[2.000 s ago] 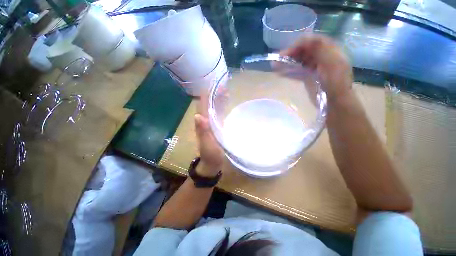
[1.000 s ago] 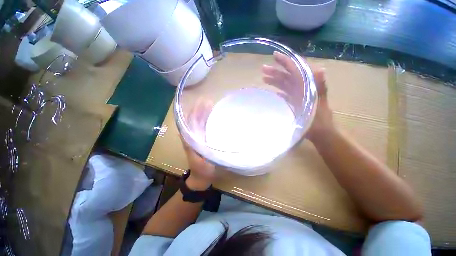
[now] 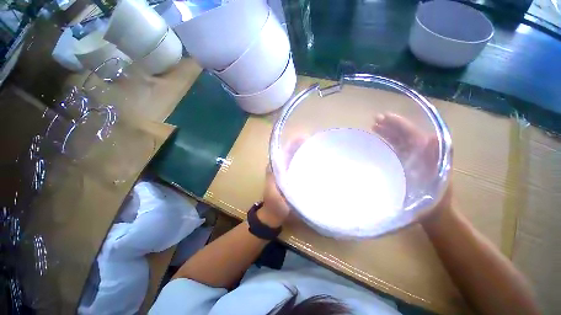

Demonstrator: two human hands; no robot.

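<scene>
A clear bowl (image 3: 424, 101) with a shiny rim is held between my two hands over the cardboard sheet (image 3: 480, 123). Its rim has a small notch at the upper left. A bright white glare fills its lower part, so I cannot tell whether a white bowl sits inside. My left hand (image 3: 278, 197) grips the left side, with its fingers partly seen through the plastic. My right hand (image 3: 424, 157) is around the right side, with its fingers seen through the wall.
Stacked white bowls (image 3: 261, 58) lean behind the bowl's left. A single white bowl (image 3: 446, 46) sits on the green belt at the rear. Clear bowls (image 3: 86, 126) stand on the carton (image 3: 117, 184) at the left. More white bowls (image 3: 138, 31) are at the rear left; white bags (image 3: 144, 227) bulge below.
The clear bowl turned, bringing its notch to the upper left. My right hand moved from the upper rim to the right side. The view has since shifted.
</scene>
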